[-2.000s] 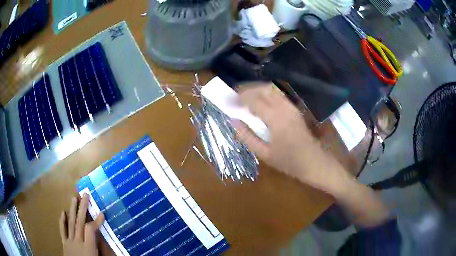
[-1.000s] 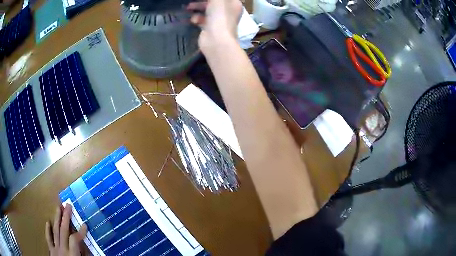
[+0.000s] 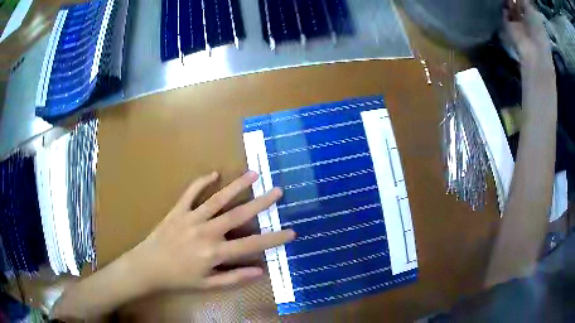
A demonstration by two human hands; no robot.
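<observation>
A bright blue solar cell panel (image 3: 334, 208) lies flat on the brown bench, with a white strip (image 3: 392, 189) along its right edge and another white strip (image 3: 273, 252) along its left edge. My left hand (image 3: 211, 236) rests with spread fingers on the left strip and the panel's left edge. My right hand (image 3: 524, 28) is at the top right by the grey canister, small and blurred; whether it holds anything cannot be told. My right forearm crosses the right side.
Dark tabbed cells (image 3: 202, 28) lie on the long grey plate (image 3: 252, 63) behind. A curved blue panel stack (image 3: 79, 57) is on its left. White strips (image 3: 58, 202) and ribbon stock (image 3: 83, 189) lie left; loose ribbons (image 3: 465, 158) right. The grey canister (image 3: 460, 19) is upper right.
The view has turned left, so the panel now appears central. My left hand has spread over the panel's left edge. My right hand has left the white strips by the loose ribbons and is at the canister.
</observation>
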